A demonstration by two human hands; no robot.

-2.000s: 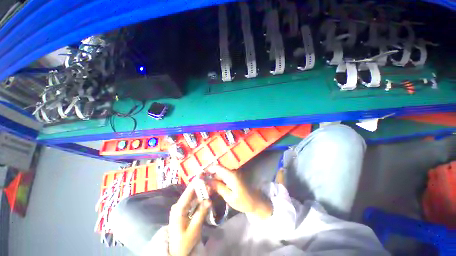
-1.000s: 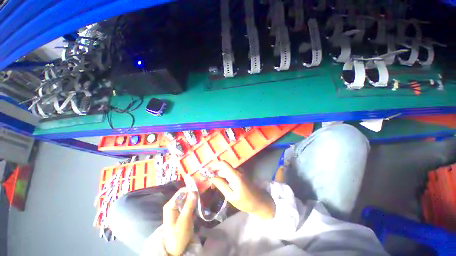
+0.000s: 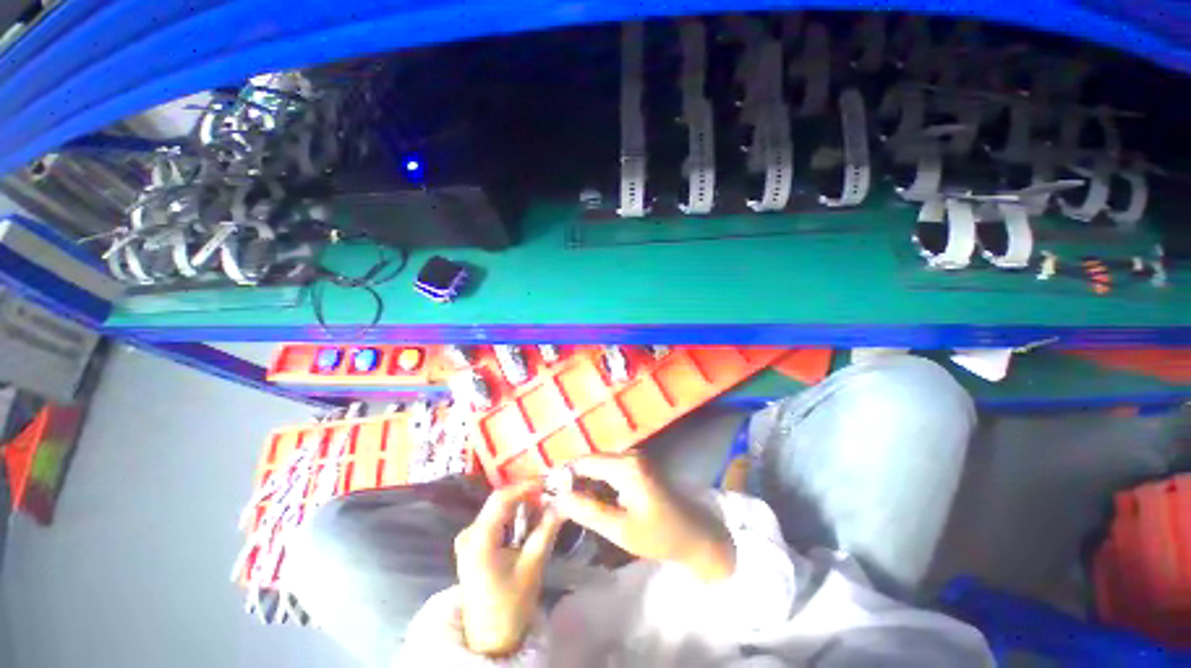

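Observation:
My left hand (image 3: 496, 561) and my right hand (image 3: 643, 512) meet in front of my lap, fingertips close together. Between them they hold a smartwatch by its pale strap (image 3: 559, 483). The fingers hide most of the watch, and the buckle cannot be made out. Just beyond the hands lies the orange-red compartment tray (image 3: 594, 427), with several watches in its far pockets. The supply tray (image 3: 370, 450) lies to the left beside my leg, with long rows of open straps whose ends hang over its near edge.
A green-matted shelf (image 3: 731, 281) with a blue edge holds rows of pale-strapped watches, a black box (image 3: 425, 215), a thin cable (image 3: 346, 281) and a square-faced watch (image 3: 442, 278). Lit round watches (image 3: 368, 358) sit under the shelf. Orange-red trays (image 3: 1147, 561) stand at right.
The strap hung as an open loop below my hands one second ago; now my hands are closer together and cover most of it. The view has shifted slightly.

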